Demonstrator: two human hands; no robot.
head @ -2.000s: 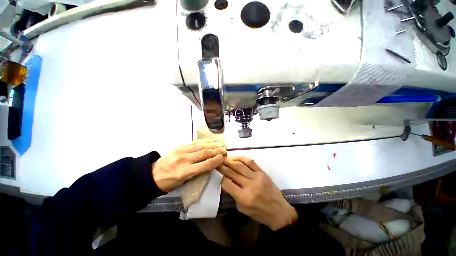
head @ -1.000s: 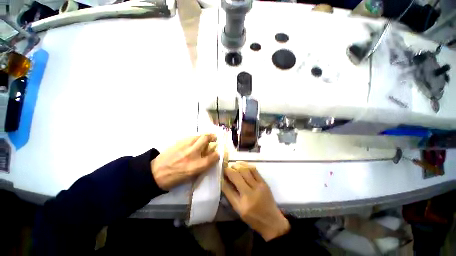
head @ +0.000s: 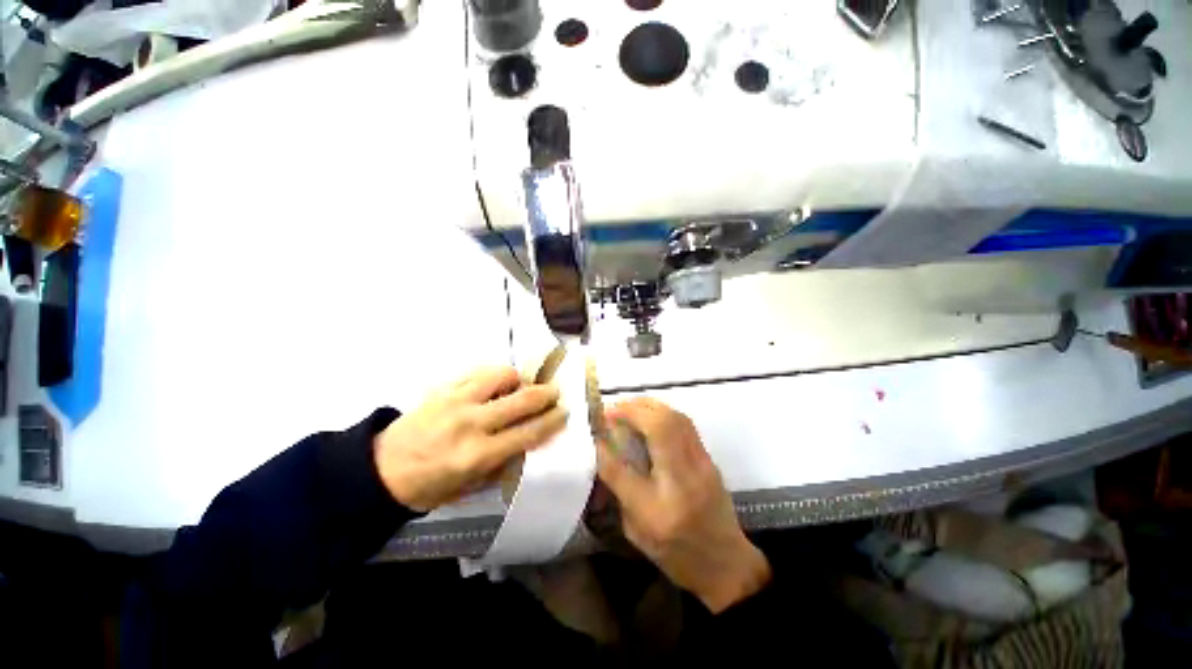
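Observation:
The white strip (head: 556,471) runs from under the shiny take-up guard (head: 558,261) towards me and hangs over the table's front edge. Brown-beige fabric (head: 594,392) shows along its edges near the needle area. My left hand (head: 471,431) lies on the strip's left side, its fingertips on the band. My right hand (head: 673,490) is at the right side, fingers curled with the fabric edge between thumb and fingers. The needle and presser foot are hidden behind the guard.
The white machine head (head: 732,144) fills the upper middle and right. A tension knob (head: 697,281) sticks out in front. A blue tray edge (head: 94,301) is at the left. An orange-handled tool (head: 1150,348) lies far right. A garment heap (head: 980,575) is below the table.
The view shifted and came back. The white strip now lies uppermost and wider between my hands, where beige fabric showed at first. My right hand's fingers are more curled at the band's edge.

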